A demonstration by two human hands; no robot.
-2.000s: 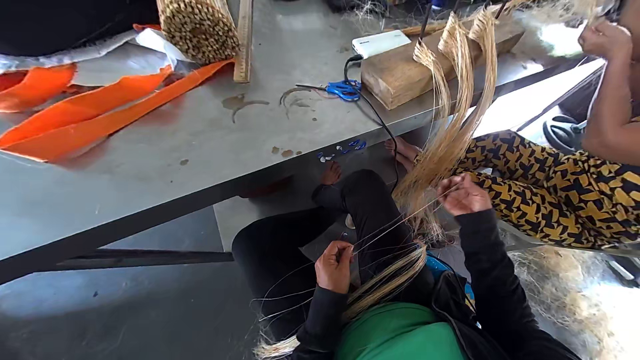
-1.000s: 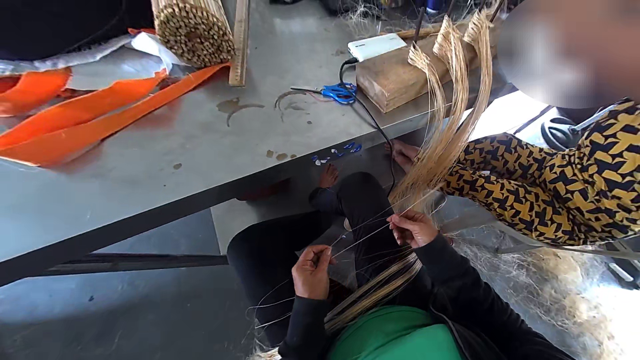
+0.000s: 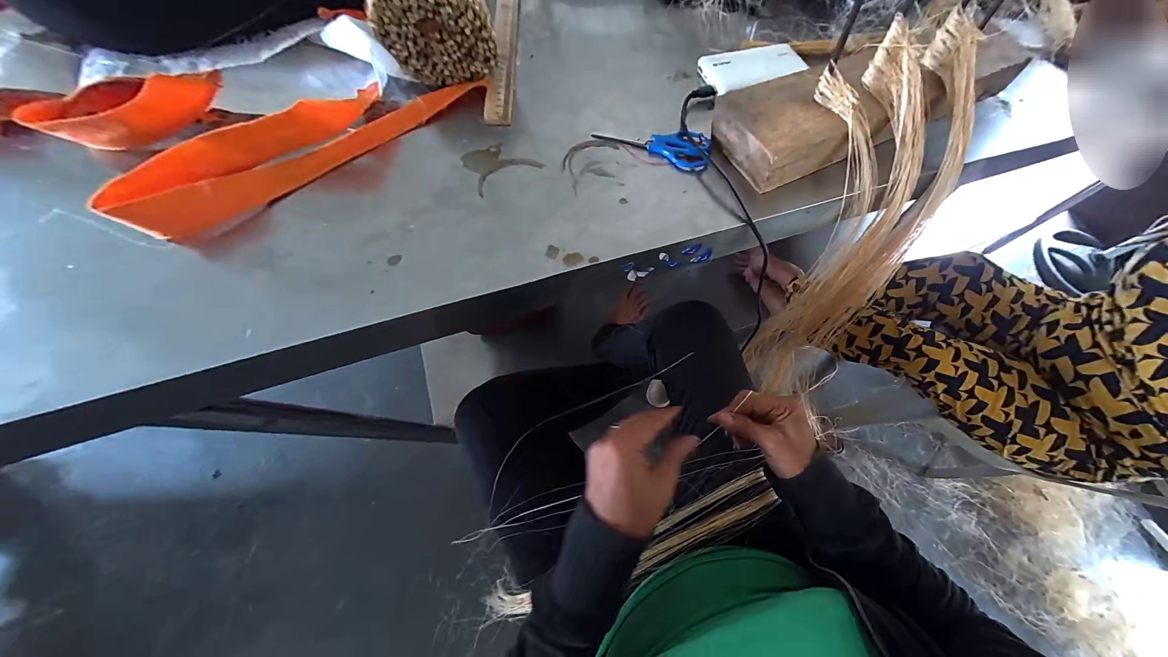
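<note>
My left hand (image 3: 634, 470) is above my lap, thumb and fingers bent toward each other around a small gap; whether a fiber lies between them is unclear. Close by on its right, my right hand (image 3: 771, 429) pinches thin pale fiber strands between thumb and fingertips. Loose strands trail left over my dark trousers. Across my lap lies a bundle of straw-coloured plant fibers (image 3: 712, 520). Beyond my right hand, long fiber hanks (image 3: 899, 210) hang over the table edge from dark rods by a wooden block (image 3: 785, 123).
On the metal table (image 3: 365, 265) are blue-handled scissors (image 3: 680, 151), a white power bank (image 3: 750, 67) with a black cable, a wooden ruler (image 3: 502, 64), an orange strap (image 3: 246, 182) and a bundle of cut stalks (image 3: 433, 36). A person in patterned trousers (image 3: 967, 365) sits at right; loose fibers cover the floor.
My hands have come closer together over my lap. The other person, whose raised hand shows in the earliest frame, has leaned in at the upper right.
</note>
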